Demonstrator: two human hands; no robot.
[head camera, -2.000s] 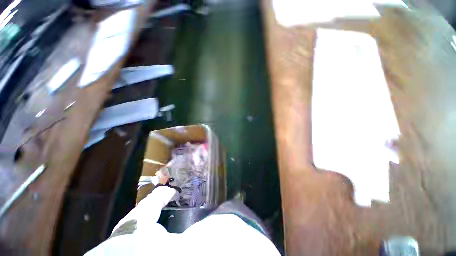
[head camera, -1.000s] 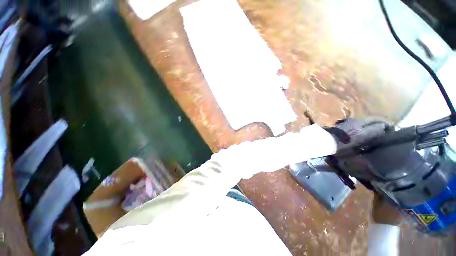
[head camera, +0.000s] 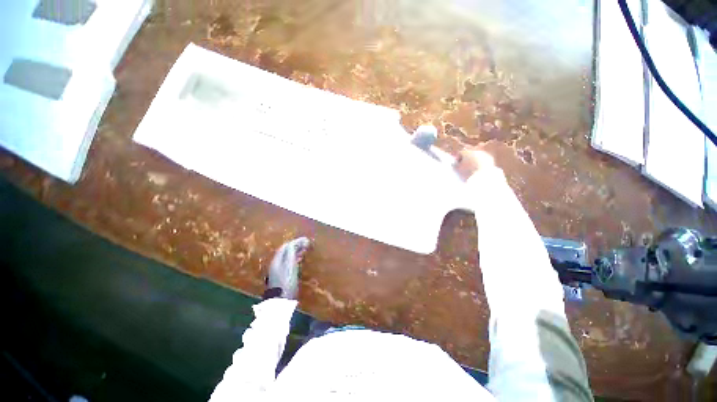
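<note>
A white fabric lay (head camera: 291, 157) lies flat on the brown table, with a curved notch at its right end. A small silver piece, seemingly a clip (head camera: 425, 137), sits at its upper right edge. My right hand (head camera: 472, 163) is bare and reaches to that edge, fingertips beside the clip. Blur and glare hide whether it grips anything. My left hand (head camera: 287, 268), in a grey mesh glove with a dark strap, is above the near table edge, below the lay. Its fingers are slightly bent and nothing shows in it. A faint grey weight (head camera: 206, 90) lies on the lay's left end.
The cutting machine (head camera: 668, 271) stands at the right on its flat base plate (head camera: 568, 253), close to my right sleeve. A black cable (head camera: 656, 74) hangs at the upper right, over white stacks (head camera: 621, 94). Another stack (head camera: 86, 118) with grey weights lies upper left. Dark green floor lies lower left.
The view has turned from the carton and floor to the table. My left hand has left the machine and moved near the table edge. My right hand has come to the lay's clip.
</note>
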